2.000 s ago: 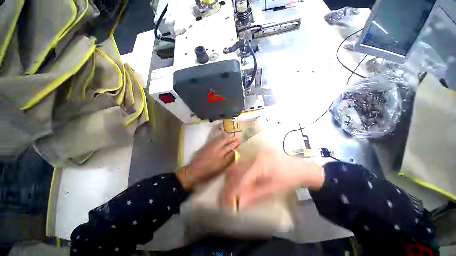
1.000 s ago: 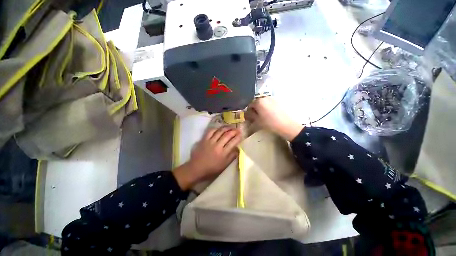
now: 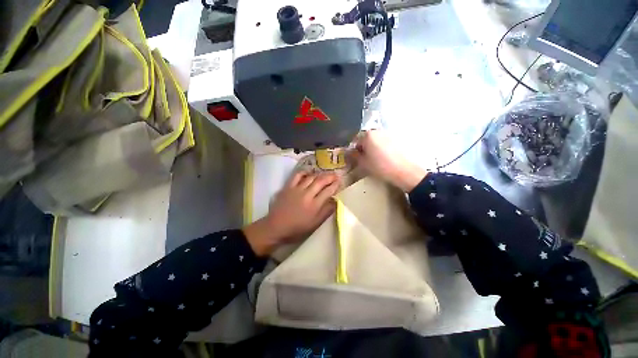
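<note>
A beige bag body [image 3: 315, 259] with a yellow binding strip [image 3: 341, 241] along its middle seam lies under the machine head, its boxy end toward me. My left hand [image 3: 301, 206] presses flat on the cloth, fingertips just below the small yellow work clamp [image 3: 330, 159]. My right hand [image 3: 378, 159] is at the right side of the clamp, fingers bent together at the cloth's far edge. Whether it pinches cloth or a small fitting is hidden. The sewing machine's dark grey head [image 3: 301, 98] with a red mark stands right above the clamp.
A pile of bag bodies [image 3: 105, 154] with yellow edges lies at left. A clear plastic bag of small metal fittings [image 3: 539, 140] sits at right, with a thin cable beside it. A control screen [image 3: 584, 28] is at upper right. Another bag piece [image 3: 615, 189] is at the right edge.
My right hand has moved from over the near part of the bag up to the clamp's right side. My left hand stays on the cloth. The view has shifted closer to the machine head.
</note>
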